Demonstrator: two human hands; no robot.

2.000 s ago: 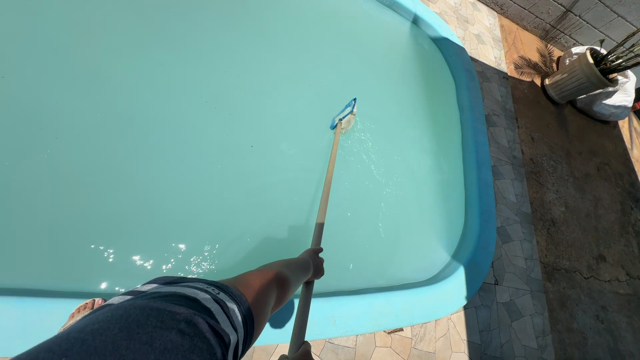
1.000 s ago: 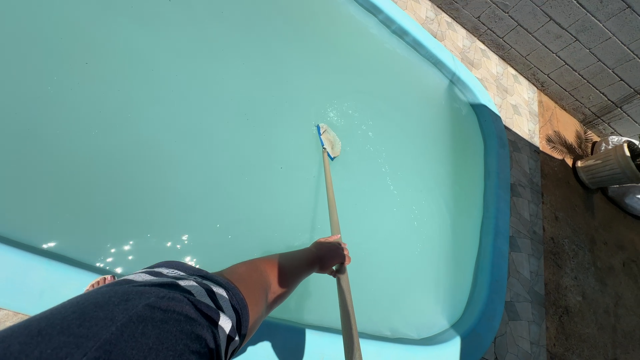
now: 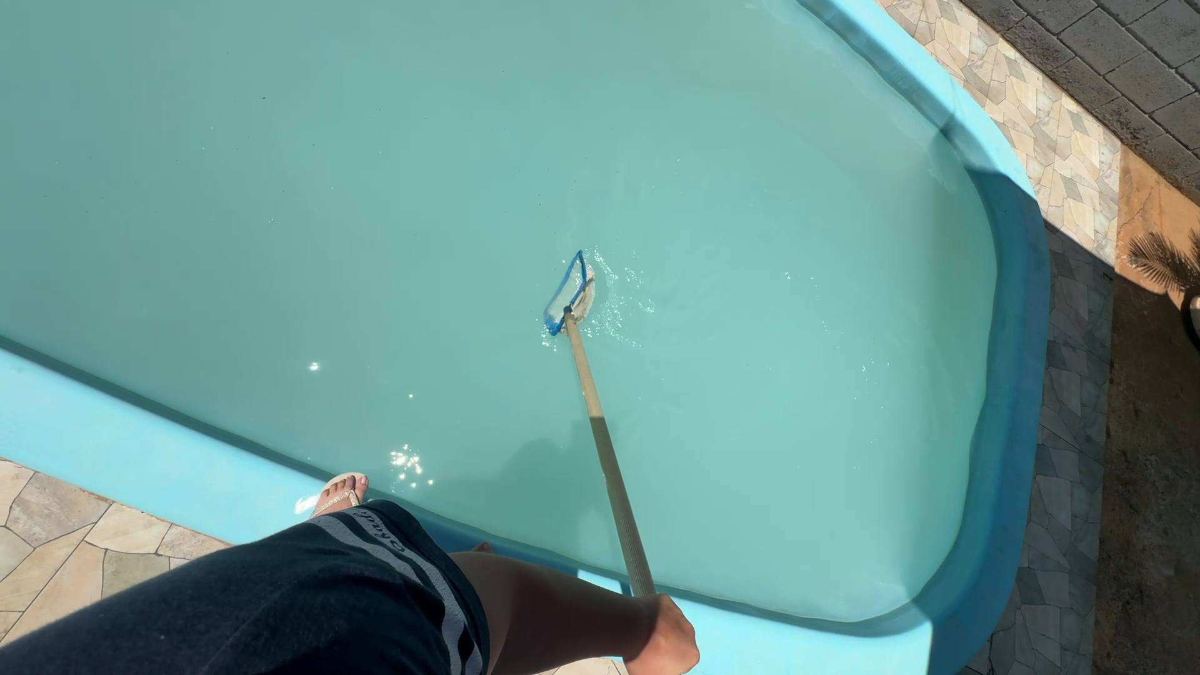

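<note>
My left hand [image 3: 661,637] is closed around the ribbed lower part of a long pole [image 3: 614,478] at the bottom of the view. The pole runs up and slightly left over the water to a pool skimmer net [image 3: 572,292] with a blue frame and pale mesh. The net is tilted at the water surface, with small ripples and glints to its right. My right hand is out of view.
The light blue pool rim [image 3: 1017,375] curves around the right side. My foot in a flip-flop [image 3: 342,492] is on the near rim. Irregular stone paving [image 3: 56,544] borders the pool; a block wall [image 3: 1125,56] stands at upper right.
My left hand has moved down toward the bottom edge, farther from the net along the pole. The net's frame is turned differently. My right hand, at the bottom two seconds ago, has left view.
</note>
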